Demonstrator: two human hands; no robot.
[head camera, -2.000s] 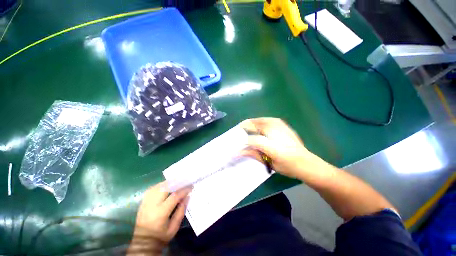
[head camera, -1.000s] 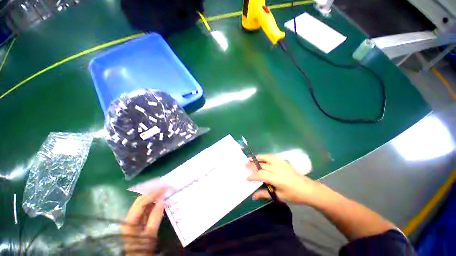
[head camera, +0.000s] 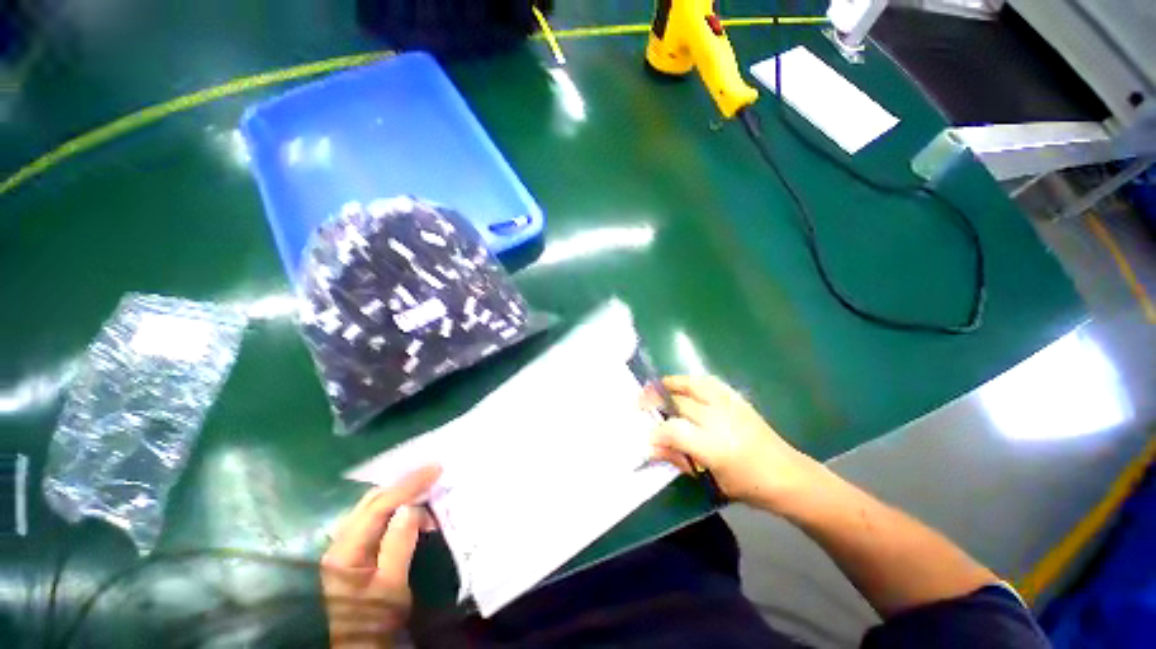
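White record sheets lie at the bench's front edge, partly lifted and overlapping. My left hand holds their lower left edge between thumb and fingers. My right hand holds the right edge and also a slim black pen, which lies along that edge. The full parts bag, clear with black-and-white parts, rests just beyond the sheets, against the near side of the blue tray. A flat clear bag with a white label lies on the left.
A yellow heat gun stands at the far right, its black cord looping over the green bench. A white paper lies beside it. A small clear container is near the right edge. A white strip lies far left. A dark bundle is at the back.
The printed face seen a second ago no longer shows clearly; the sheets now look blank and raised. Both hands keep hold, and the pen remains at the right hand. The camera view has shifted slightly.
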